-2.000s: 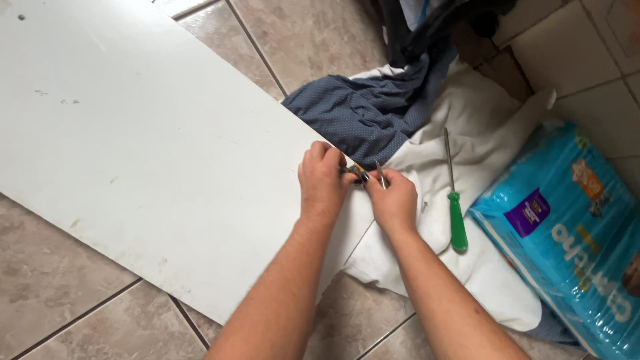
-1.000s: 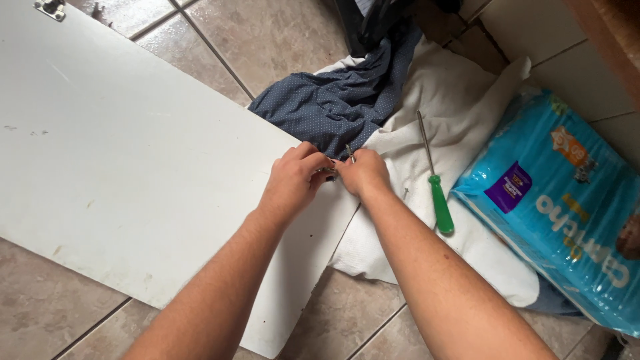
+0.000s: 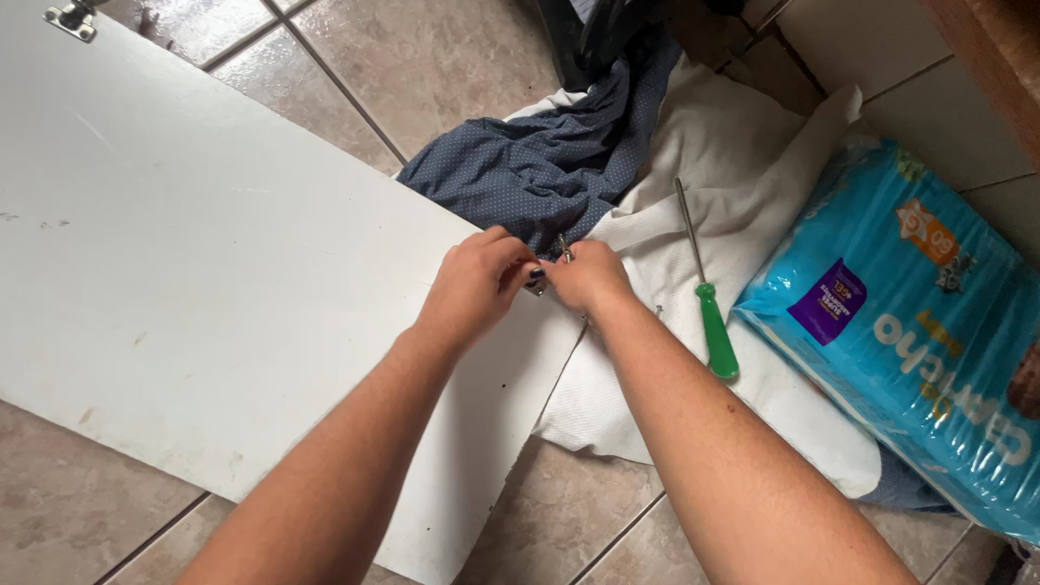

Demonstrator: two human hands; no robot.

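A white panel (image 3: 244, 268) lies slantwise across the tiled floor. At its right corner my left hand (image 3: 479, 276) grips a small metal hinge (image 3: 536, 286), mostly hidden under the fingers. My right hand (image 3: 589, 276) touches the hinge from the other side, with a small metal piece (image 3: 564, 247) sticking up between its fingers; whether this is part of the hinge or a tool I cannot tell. Another metal hinge (image 3: 71, 20) is on the panel at the upper left. A screwdriver with a green handle (image 3: 717, 333) lies on a white cloth (image 3: 731, 162) right of my hands.
Dark blue dotted fabric (image 3: 528, 171) is bunched beyond the panel's corner. A blue plastic-wrapped pack of diapers (image 3: 902, 325) lies on the right, near the tiled wall (image 3: 942, 114). A small screw (image 3: 659, 310) is on the white cloth. A black object (image 3: 589, 41) stands at the top.
Both hands stay together at the panel's corner, with slight shifts of the fingers. The view has moved, bringing the upper-left hinge into sight.
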